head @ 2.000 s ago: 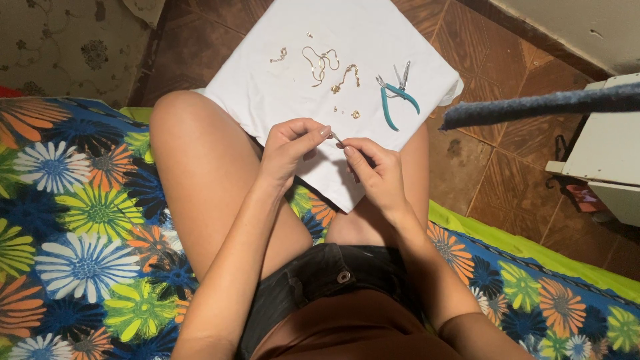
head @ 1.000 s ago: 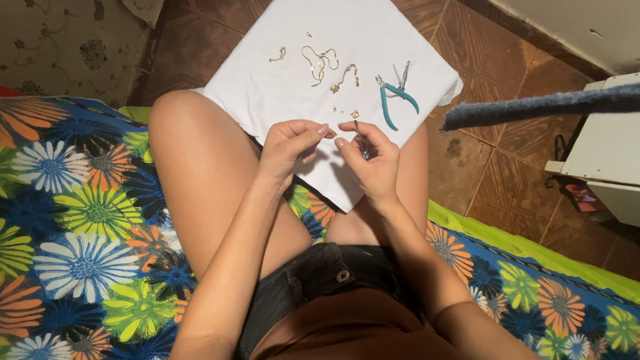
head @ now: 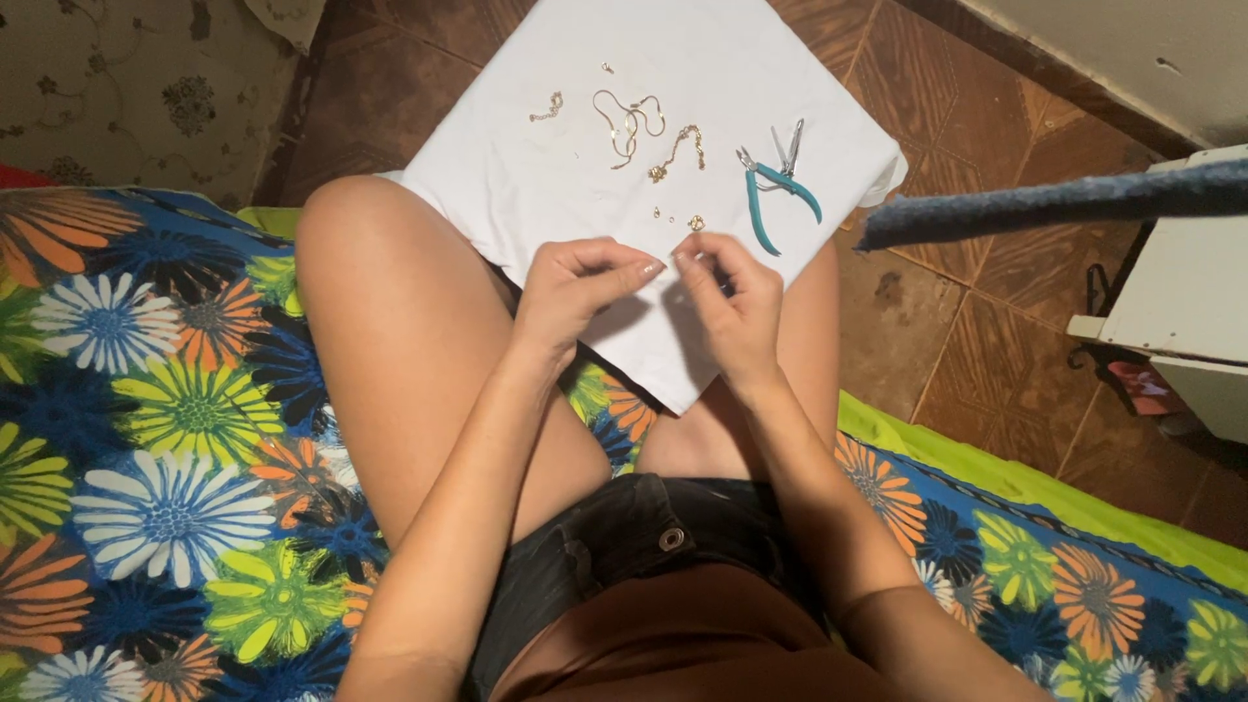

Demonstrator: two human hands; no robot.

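My left hand [head: 590,288] and my right hand [head: 729,292] meet nearly fingertip to fingertip over the near part of a white cloth [head: 526,205]. Each has thumb and forefinger pinched together; whatever lies between them is too small to make out. Just beyond my fingers are a small gold-coloured piece [head: 696,222] and other tiny bits. Farther up the cloth lie a gold-coloured flat chain [head: 629,127], a thicker gold-coloured chain [head: 690,136] and a short chain [head: 548,109]. Teal-handled pliers [head: 770,190] rest to the right, jaws apart, beside a small metal tool [head: 795,146].
The cloth lies on a flat surface by my legs. Floral fabric [head: 175,497] spreads beneath me on both sides. A dark fuzzy bar [head: 1053,200] reaches in from the right, near white furniture [head: 1180,263]. Brown floor tiles [head: 936,331] show beyond.
My fingertips have come closer together than one second ago, and my right hand's fingers have shifted. A dark item seen at my right hand one second ago is no longer distinct. The jewellery and pliers have stayed put.
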